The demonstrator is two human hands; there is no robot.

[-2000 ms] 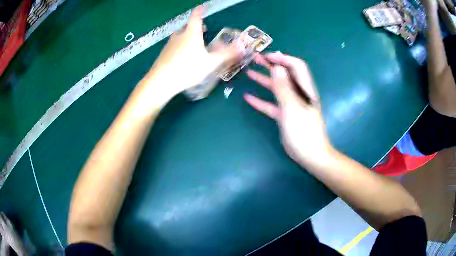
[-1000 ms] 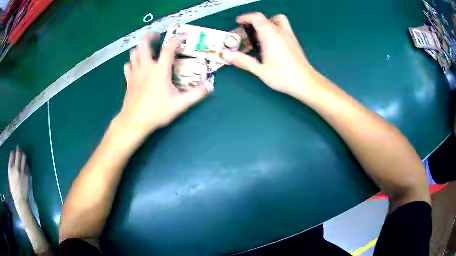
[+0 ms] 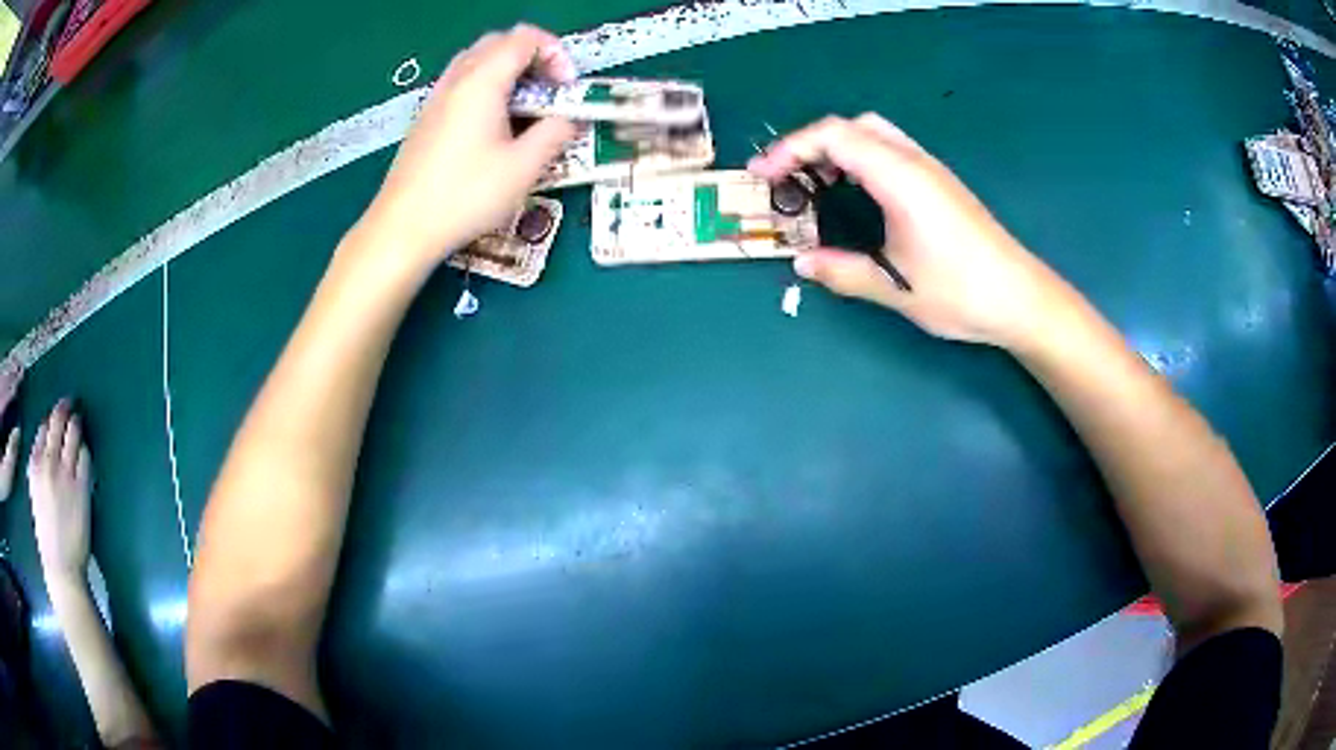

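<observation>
A pale housing with a green circuit board (image 3: 645, 220) lies flat on the green surface, a dark disc (image 3: 793, 197) at its right end. A small white plug (image 3: 791, 301) hangs below it. My right hand (image 3: 916, 235) has thumb and fingertips at that end, with dark tweezers (image 3: 888, 270) held in it. My left hand (image 3: 476, 147) grips a blurred, edge-on housing (image 3: 623, 101) above another housing (image 3: 689, 150) behind the front one. A further housing (image 3: 498, 261) lies partly under my left hand, its own plug (image 3: 466, 303) beside it.
A pale strip (image 3: 220, 211) curves across behind the units. Another person's hand (image 3: 59, 476) rests at the left edge. More units (image 3: 1289, 169) lie at the far right. A red tray (image 3: 100, 37) is at the top left.
The clustered housings are now spread apart, one lying in front at the right. My left hand has moved up and now grips a housing edge-on. My right hand has moved slightly right and down.
</observation>
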